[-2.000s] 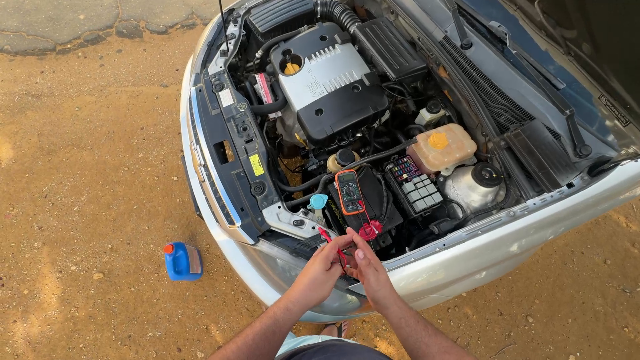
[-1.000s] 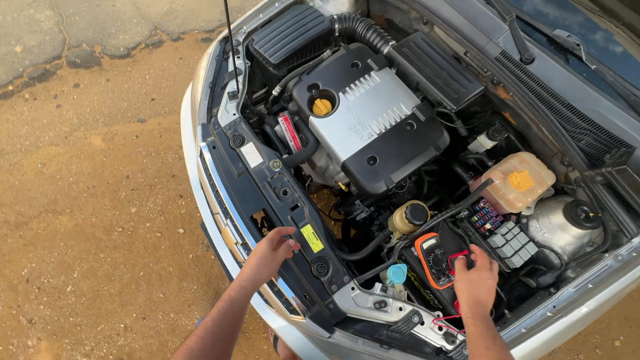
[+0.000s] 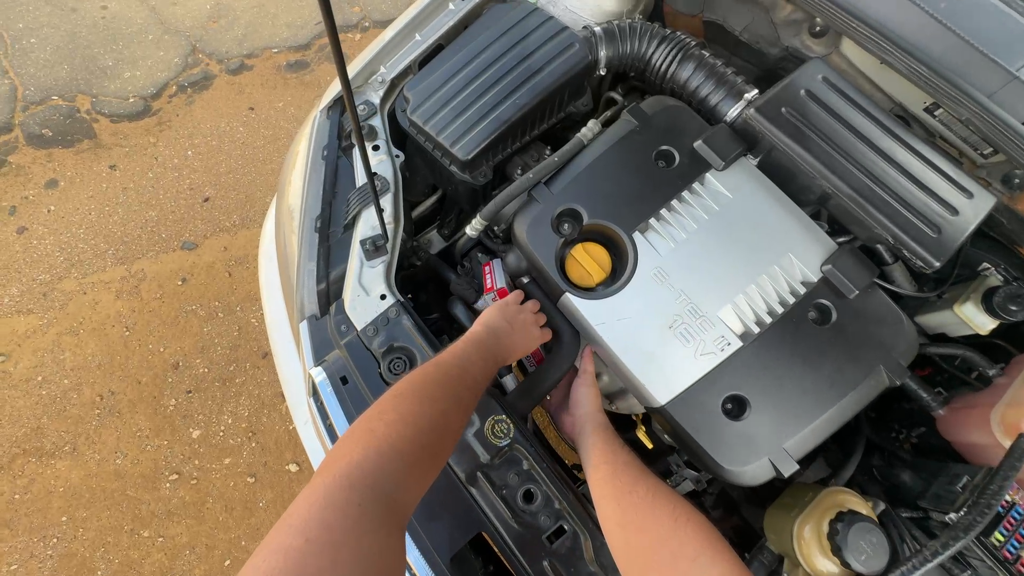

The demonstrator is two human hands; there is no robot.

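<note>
My left hand point(image 3: 512, 328) rests over a red and white box point(image 3: 494, 280) wedged in the engine bay, beside a thick black hose point(image 3: 556, 344). Its fingers are curled, and the box shows above and below them. Lower right, my right hand point(image 3: 578, 400) reaches down between that hose and the engine cover point(image 3: 656, 352), palm near the hose; its fingertips are partly hidden. The cover is black with a silver middle and has a yellow oil filler cap point(image 3: 588, 265). A yellow dipstick handle point(image 3: 642, 432) sits just right of my right wrist.
A black prop rod point(image 3: 352, 120) rises from the front frame. The air filter housing point(image 3: 496, 88) and ribbed intake hose point(image 3: 672, 68) lie beyond. At lower right are a reservoir with a black cap point(image 3: 824, 528) and some fuses point(image 3: 1010, 524). Sandy ground point(image 3: 144, 360) borders the car.
Both hands have moved to the red and white box and black hose. One second ago my right hand was at the orange multimeter and my left over the front panel. The view is now much closer.
</note>
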